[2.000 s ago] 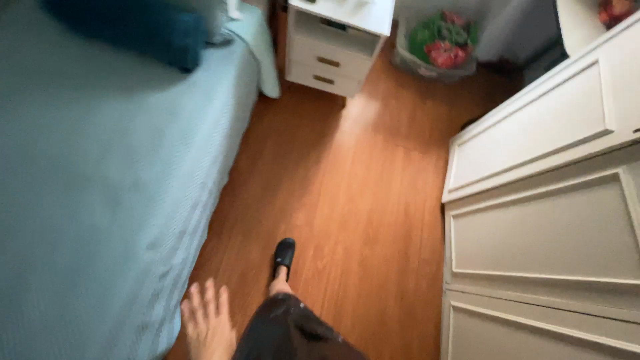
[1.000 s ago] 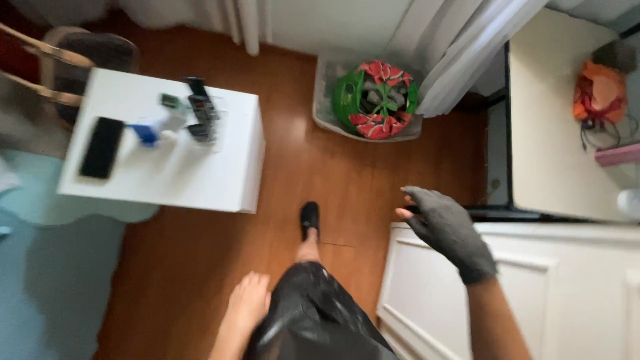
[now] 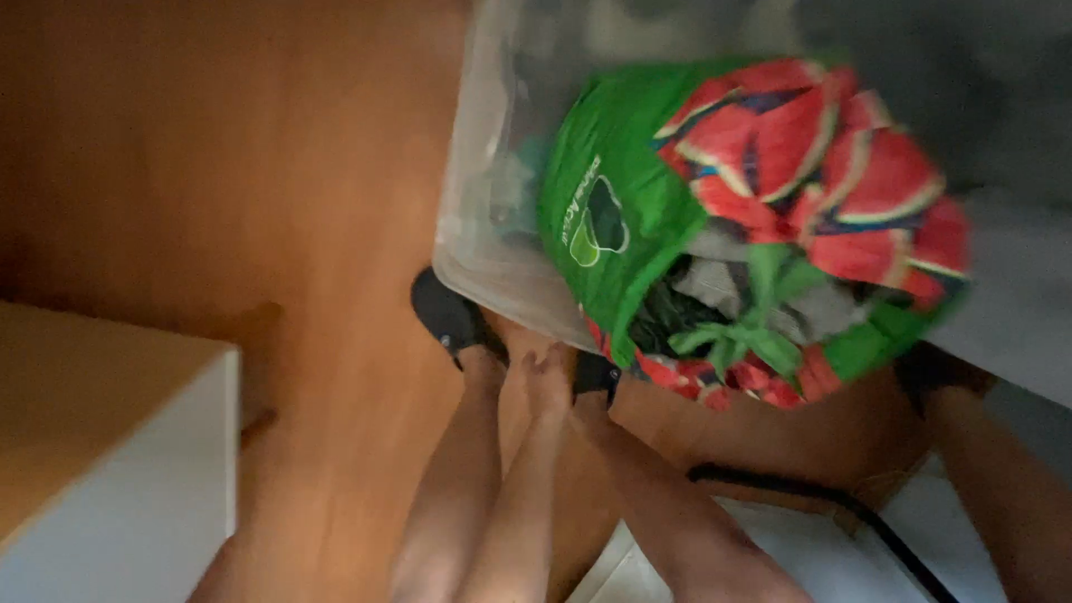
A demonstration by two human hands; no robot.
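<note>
A clear plastic bin (image 3: 469, 159) stands on the wood floor. A green bag (image 3: 620, 184) with a watermelon-print rim sits in its opening, with dark and grey cloth and a green tie inside. My left hand (image 3: 546, 373) is bare and low between my legs, its fingertips at the bin's near edge; whether they grip the edge is unclear. My right hand (image 3: 934, 373), in a dark glove, is beside the bag's right side, close to the bin. Its fingers are mostly hidden and blurred, so contact is unclear.
A white cabinet with a wood-toned top (image 3: 100, 402) is at lower left. My feet in black shoes (image 3: 448, 314) are against the bin's near side. A curved black bar (image 3: 787, 481) and a white panel (image 3: 754, 536) lie at lower right.
The view has moved much closer to the bin and bag. My right hand has moved from over the white furniture to the bag's right side; my left hand has come to the bin's near edge.
</note>
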